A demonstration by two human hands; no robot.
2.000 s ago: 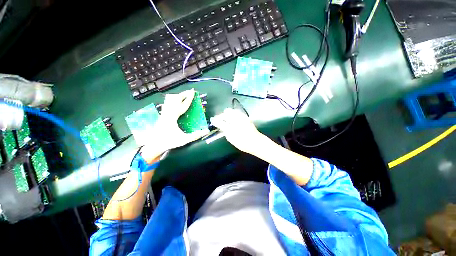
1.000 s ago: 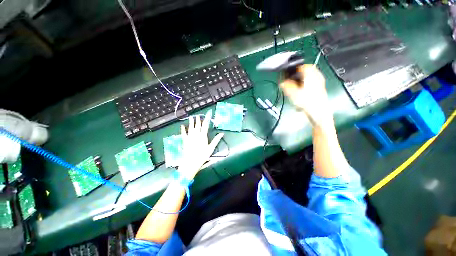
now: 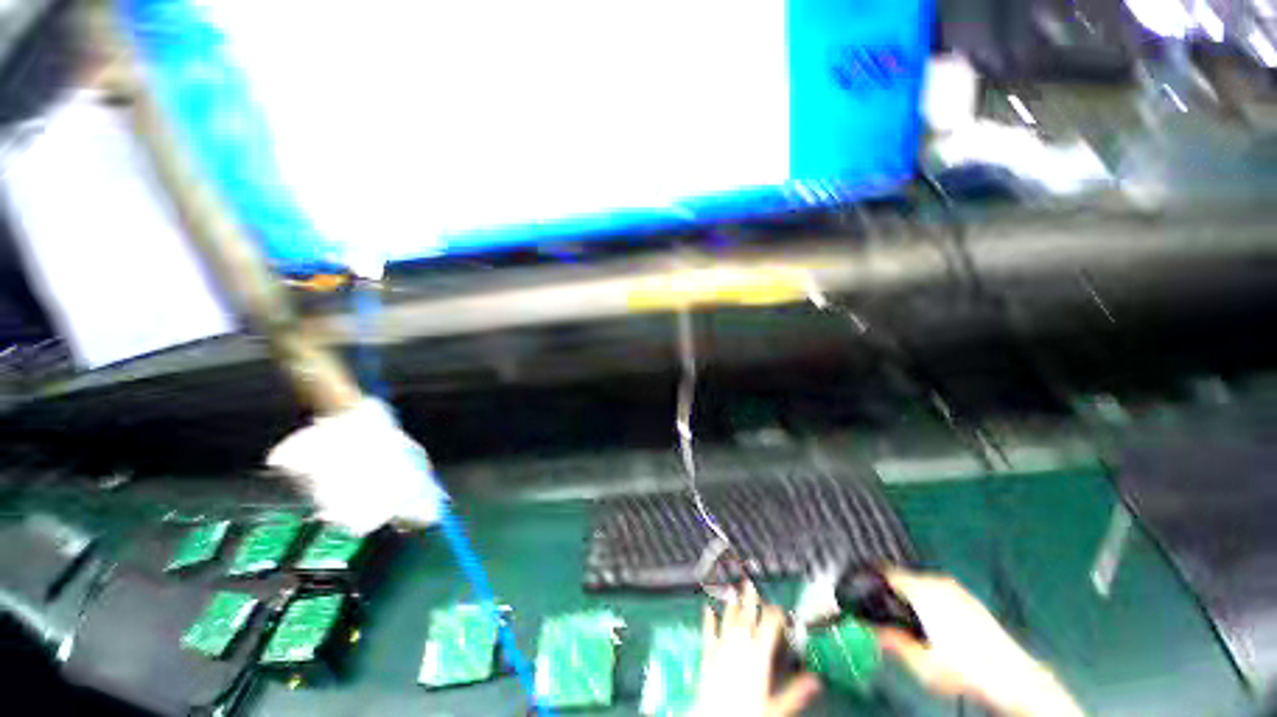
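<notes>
The frame is blurred. My right hand (image 3: 966, 637) is closed around the black barcode scanner (image 3: 875, 600) at the lower right, its head over a green circuit board (image 3: 845, 654). My left hand (image 3: 745, 651) is at the bottom edge with fingers apart, between that board and another circuit board (image 3: 674, 670); whether it touches either is unclear. Two more boards, a middle one (image 3: 576, 660) and a left one (image 3: 461, 644), lie in a row to the left.
A black keyboard (image 3: 749, 530) lies behind the boards, with a white cable (image 3: 686, 406) hanging over it. The monitor (image 3: 532, 126) stands above. A black tray (image 3: 140, 616) with several boards is at left. A white bundle (image 3: 359, 469) and blue cord hang nearby. A black mat (image 3: 1204, 518) is at right.
The view has tilted up to the monitor. The scanner, first lying on the bench, was picked up by my right hand and is now over the rightmost board, near my left hand.
</notes>
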